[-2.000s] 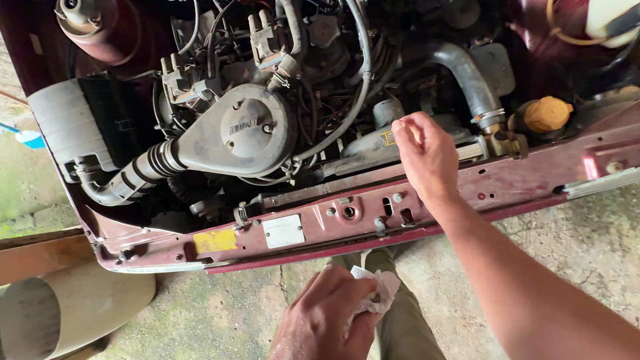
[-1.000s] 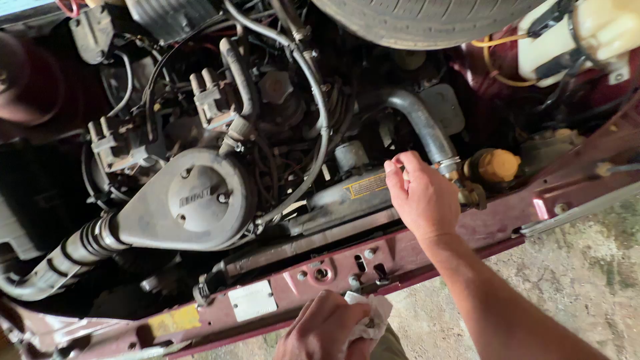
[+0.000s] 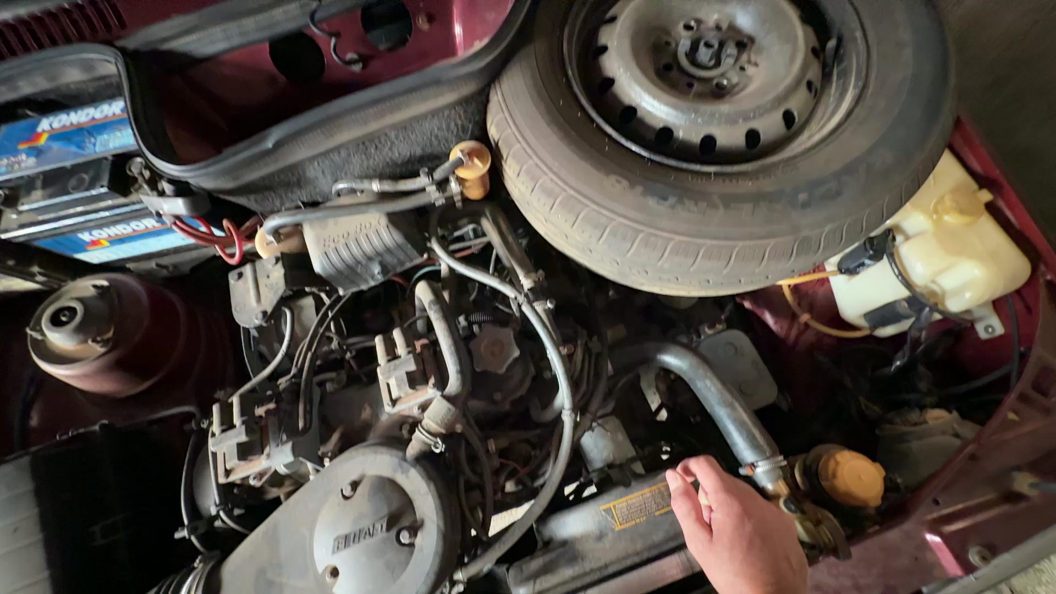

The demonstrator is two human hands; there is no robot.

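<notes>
My right hand (image 3: 733, 524) is over the front of the car's engine bay, near the radiator's upper edge. Its thumb and fingers are pinched together; whether a small thing is between them I cannot tell. Just left of the fingertips lies a yellow label (image 3: 639, 506) on a dark plastic shroud. A thick coolant hose (image 3: 726, 404) runs behind the hand to a clamp, and an orange cap (image 3: 851, 476) sits to the right of it. At the lower left is a round grey air cleaner cover (image 3: 371, 528). My left hand is out of view.
A spare wheel (image 3: 701, 223) rests over the back of the bay. Beside it stands a cream fluid reservoir (image 3: 961, 247). A battery (image 3: 82, 194) is at the far left, above a strut tower (image 3: 107, 330). Hoses (image 3: 565, 371) and ignition coils (image 3: 404, 375) fill the middle.
The view has swung toward the back of the bay, bringing in the spare wheel and battery. My left hand, earlier holding a crumpled white cloth or tissue, has left the view. My right hand stays pinched.
</notes>
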